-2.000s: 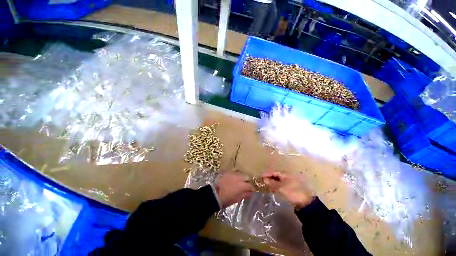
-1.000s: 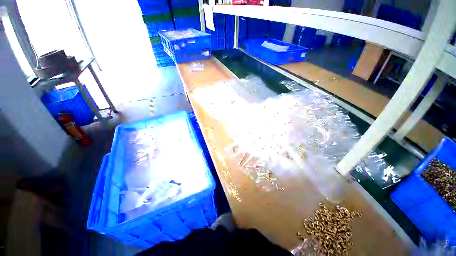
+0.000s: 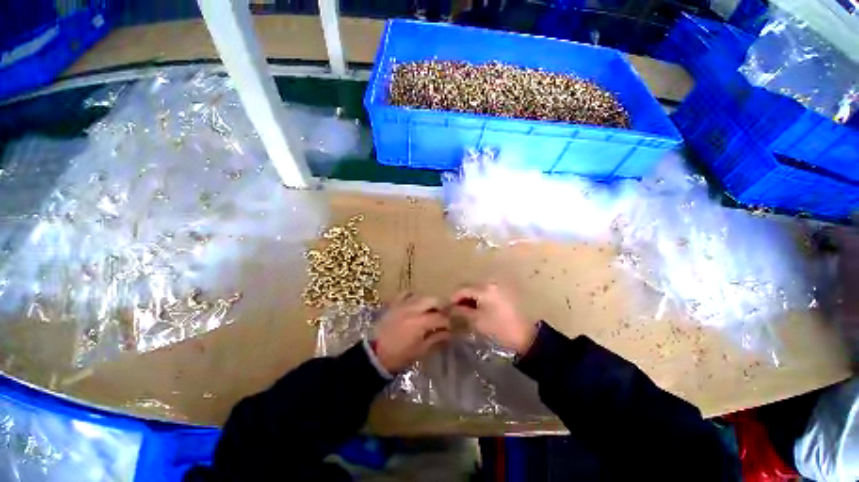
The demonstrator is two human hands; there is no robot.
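Note:
A clear plastic bag (image 3: 461,378) lies at the table's near edge under both hands. My left hand (image 3: 409,331) is closed on the bag's upper part. My right hand (image 3: 497,318) is beside it, its fingers pinching at the bag's top edge; whether small parts are between the fingers is hidden. A loose pile of small brass-coloured parts (image 3: 343,269) lies on the tan table just beyond my left hand. Another piece of clear plastic (image 3: 343,326) lies between the pile and my left hand.
A blue crate (image 3: 527,143) full of small parts stands behind the table. Whitish empty bags (image 3: 542,207) lie in front of it and to the right. Glossy bags (image 3: 141,216) are heaped at left, by a white upright (image 3: 252,89). A blue bin (image 3: 71,442) is at lower left.
The view swung left to the bag bin and heap, then came back to the pile and crate. Both hands are in view again, on a clear bag.

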